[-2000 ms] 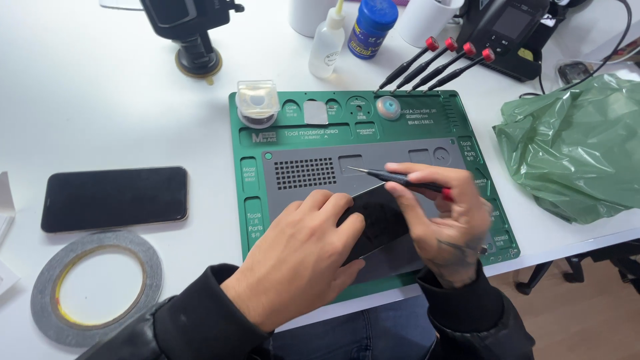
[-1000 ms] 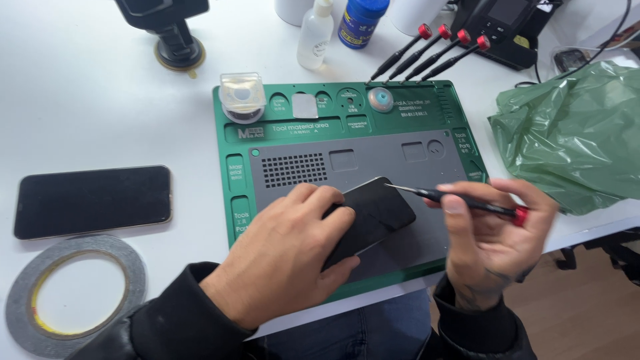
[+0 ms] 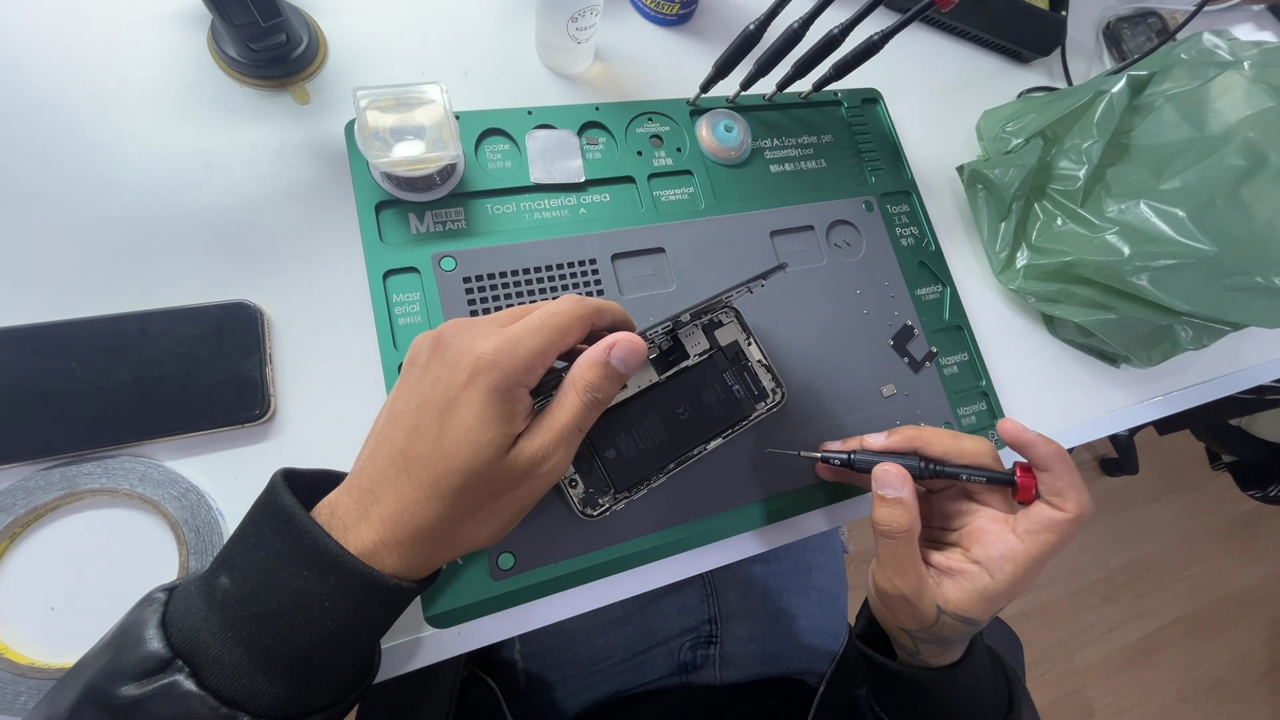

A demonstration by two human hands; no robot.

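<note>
An opened smartphone lies slanted on the grey plate of a green repair mat, its battery and inner parts bare. Its screen assembly is tilted up along the far long edge, seen nearly edge-on. My left hand grips the screen between thumb and fingers; the fingertips are partly hidden. To the right of the phone, my right hand holds a thin precision screwdriver with a red end cap, its tip pointing left, apart from the phone. Small screws and a black bracket lie on the plate's right side.
Another smartphone and a tape roll lie at left. Along the mat's back are a clear box, a round container and several screwdrivers. A green plastic bag sits at right, near the table edge.
The phone's screen, lying flat one second ago, is now raised, showing the inside. The screwdriver tip, then at the phone's upper edge, is away from it, to the lower right.
</note>
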